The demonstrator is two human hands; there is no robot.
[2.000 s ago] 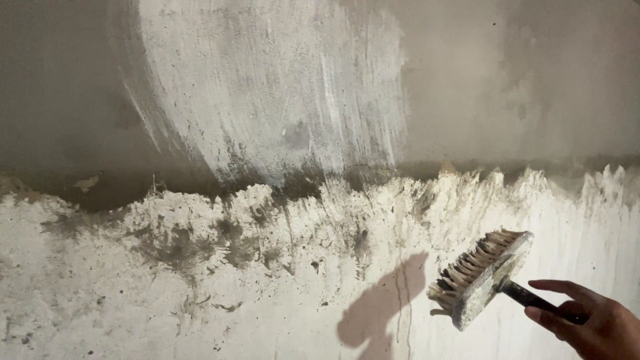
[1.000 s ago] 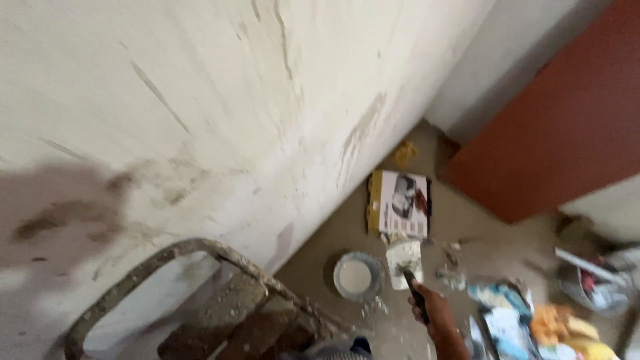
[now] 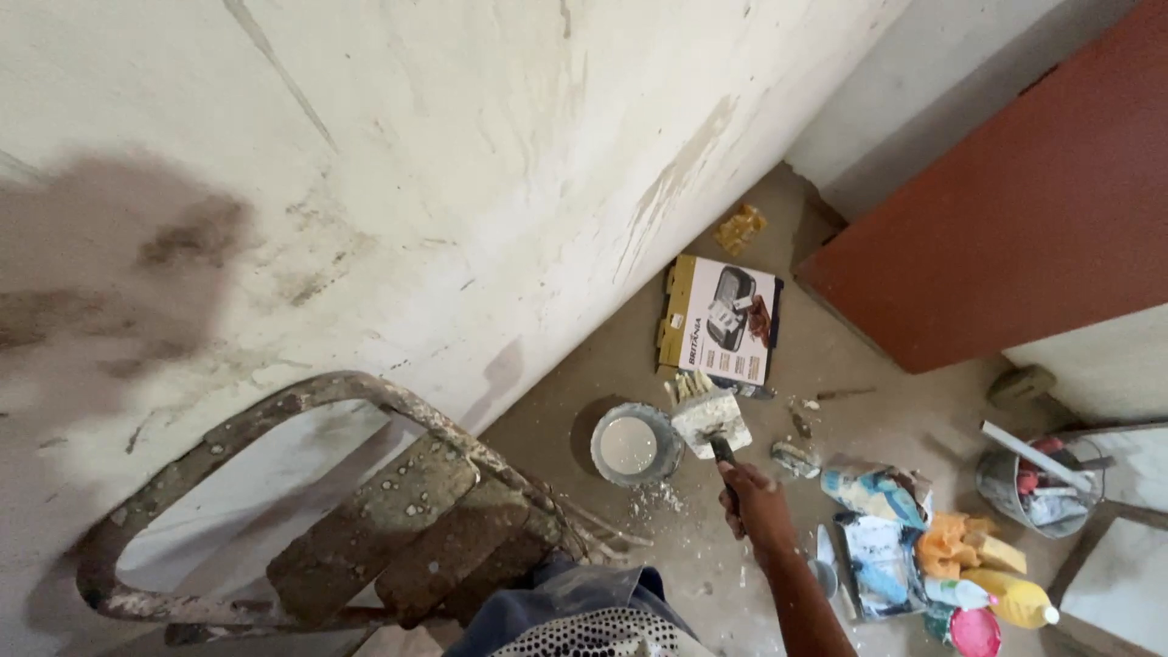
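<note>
My right hand [image 3: 756, 511] grips the dark handle of a wide block brush [image 3: 710, 422], whose head is coated in whitish paint and whose bristles point away from me. Just left of the brush head, on the floor, stands a round bucket [image 3: 676, 449] with whitish liquid [image 3: 629, 444] inside. Behind the brush lies a flat cardboard box [image 3: 730, 319] with a printed picture. My left hand is outside the view.
A paint-spattered stepladder [image 3: 365, 538] stands at the lower left beside the stained wall [image 3: 511, 182]. A red-brown door [image 3: 995, 201] is at the right. Near it are a bucket of tools [image 3: 1040, 484], a paint tray [image 3: 881, 566], a yellow bottle [image 3: 1013, 595] and an orange cloth [image 3: 949, 545].
The view has swung down from the wall to the floor. My right hand, with the brush still held, was against the wall's backdrop two seconds ago and is now seen over the floor beside the bucket.
</note>
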